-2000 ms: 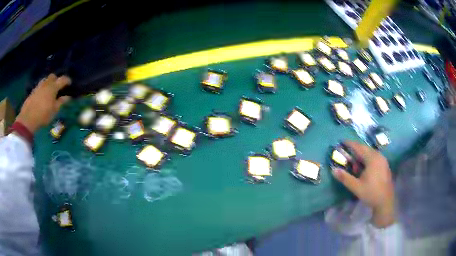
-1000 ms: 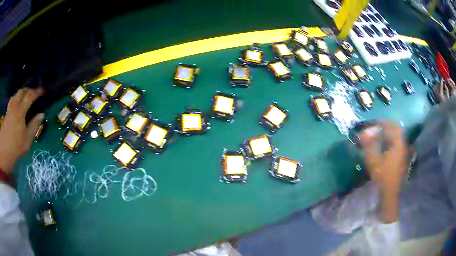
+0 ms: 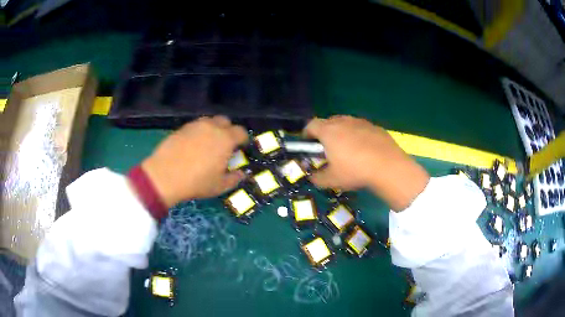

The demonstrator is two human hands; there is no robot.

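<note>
Small black watch bodies with pale rectangles and yellow-orange borders lie in a loose cluster, one of them mid-cluster [image 3: 266, 182]. My left hand [image 3: 201, 158] is at the cluster's upper left, its fingers around the edge of one body [image 3: 237, 161]; whether it grips it is unclear. My right hand [image 3: 356, 151] is at the upper right, fingertips curled at another body [image 3: 317, 162]. A blurred silver-grey bar [image 3: 303, 147] shows beside its fingertips; whether it is held is unclear. Pale thin loops [image 3: 192, 232] lie tangled below my left wrist.
A black compartment tray [image 3: 210, 93] lies behind my hands. An open brown cardboard box [image 3: 87, 117] with pale material stands at left. One body [image 3: 162, 286] lies at lower left. More bodies [image 3: 499, 192] and a white parts tray [image 3: 542, 151] are at right. Yellow tape [image 3: 446, 151] crosses the bench.
The view has swung left, bringing in the cardboard box and more of the black tray. My right hand has moved from the bench's right side to the left cluster. Both hands are now at the bodies.
</note>
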